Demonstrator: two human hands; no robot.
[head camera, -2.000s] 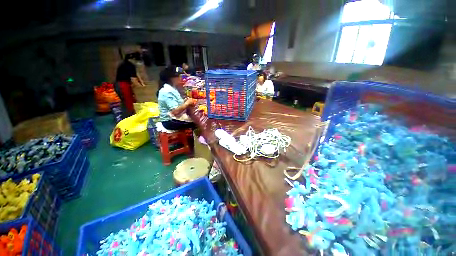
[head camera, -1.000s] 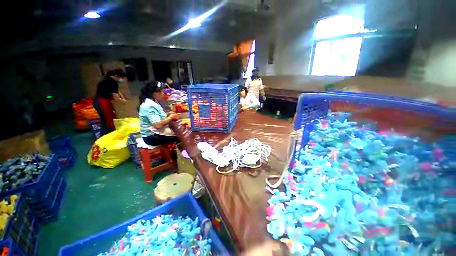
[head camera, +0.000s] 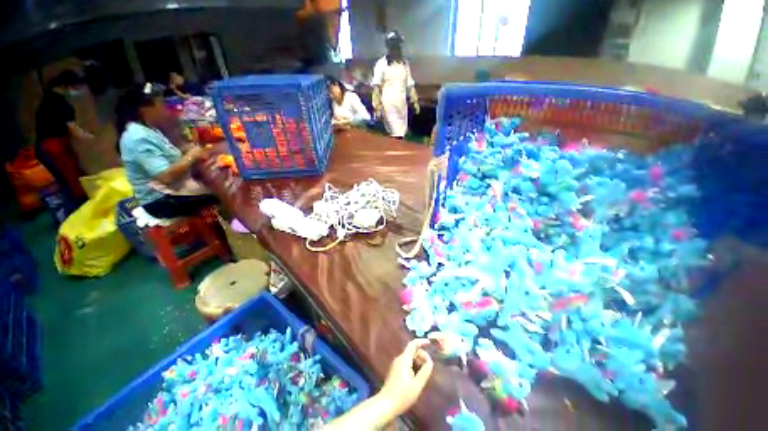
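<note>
My left hand (head camera: 406, 375) reaches in from the bottom edge, bare, with curled fingers and a gap between thumb and forefinger. No toy shows in it. Its fingertips are at the near left edge of a heap of blue and pink plush toys (head camera: 514, 252). The heap spills onto the brown-covered table (head camera: 358, 295) from a tipped blue crate (head camera: 589, 94). A single blue toy (head camera: 465, 419) lies at the bottom edge, apart from the heap. My right hand is not in view.
A floor crate (head camera: 181, 358) of blue toys stands left of the table. White cable and power strips (head camera: 337, 215), a tan cord loop (head camera: 431, 206) and an upright blue crate (head camera: 274, 126) are on the table. A round stool (head camera: 233, 286) and several people are beyond.
The view has turned right and down, so the crates and cable appear farther left. My left hand, only a blur at the bottom edge one second ago, is now clearly in view beside the heap.
</note>
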